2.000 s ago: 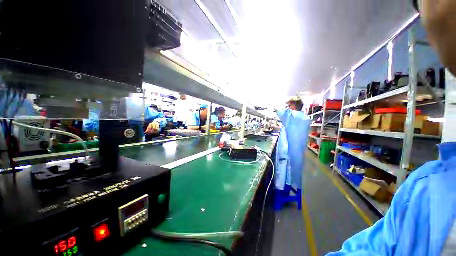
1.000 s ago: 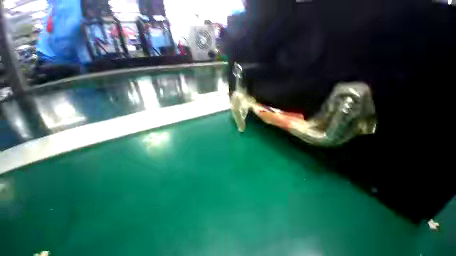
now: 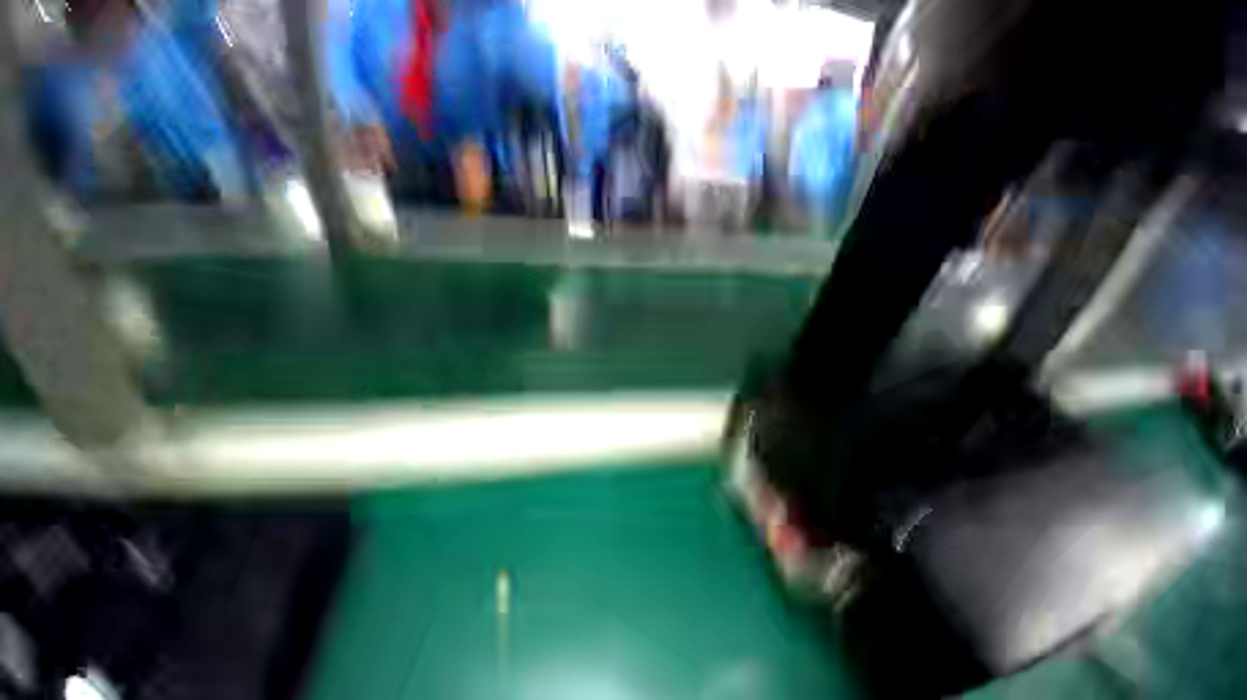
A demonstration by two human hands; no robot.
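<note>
The frame is strongly blurred. No hand of mine is in view. A black jig box (image 3: 944, 479) with a dark upright post (image 3: 889, 260) stands on the green bench top (image 3: 574, 574) at the right. A small wrapped piece with a reddish part (image 3: 786, 533) lies along its left side. A black tray (image 3: 164, 588) with some shiny spots lies at the lower left, cut off by the frame's edge.
A white rail (image 3: 547, 440) crosses the bench behind the box and tray, with a darker green strip (image 3: 451, 315) beyond it. A grey post (image 3: 69, 301) stands at the left. Several people in blue smocks (image 3: 479, 69) are at the back.
The view has swung and pulled back from the jig box's side. The black tray has come into view at the lower left, and the people at the back show more widely.
</note>
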